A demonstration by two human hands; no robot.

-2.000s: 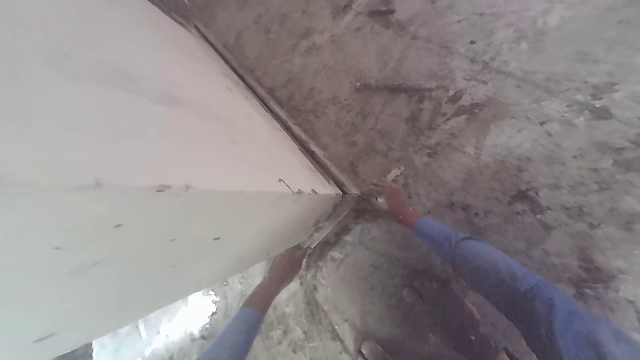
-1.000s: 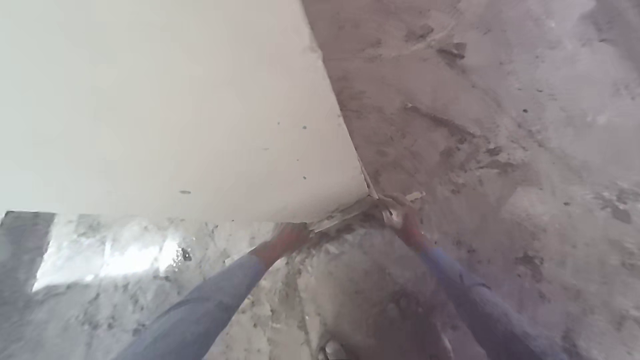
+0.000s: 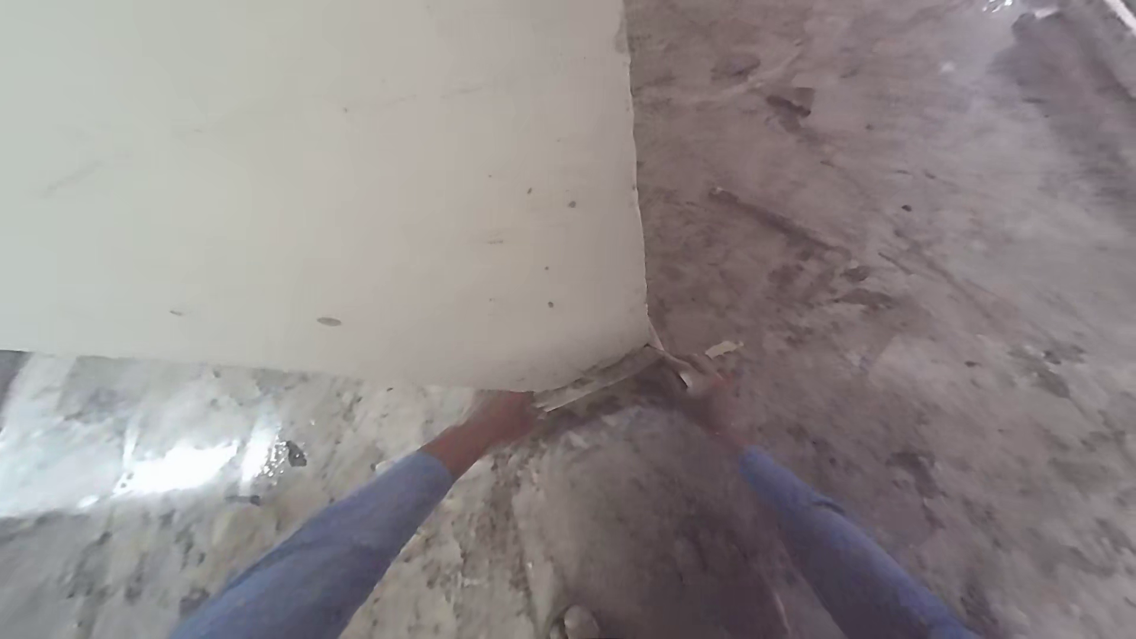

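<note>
A white plastered wall or column [image 3: 399, 195] with a few dark specks fills the upper left and ends in a lower corner between my hands. My left hand [image 3: 497, 422] is closed around the left end of a thin pale strip [image 3: 595, 382], which runs along the bottom edge of the plaster. My right hand [image 3: 710, 404] is low beside the corner, by the strip's other end. A small pale piece [image 3: 724, 349] sticks out past its fingers; blur hides the exact grip.
Rough, stained concrete floor [image 3: 887, 399] spreads to the right and below, with dark marks and small debris [image 3: 790, 105]. Bright light reflects off the floor at left [image 3: 186, 466]. The rounded tip of what may be a shoe [image 3: 579, 621] shows at the bottom edge.
The view has turned a lot around the corner. Both hands stay low by it, with the strip between them; the two forearms are spread wider apart in view than two seconds ago.
</note>
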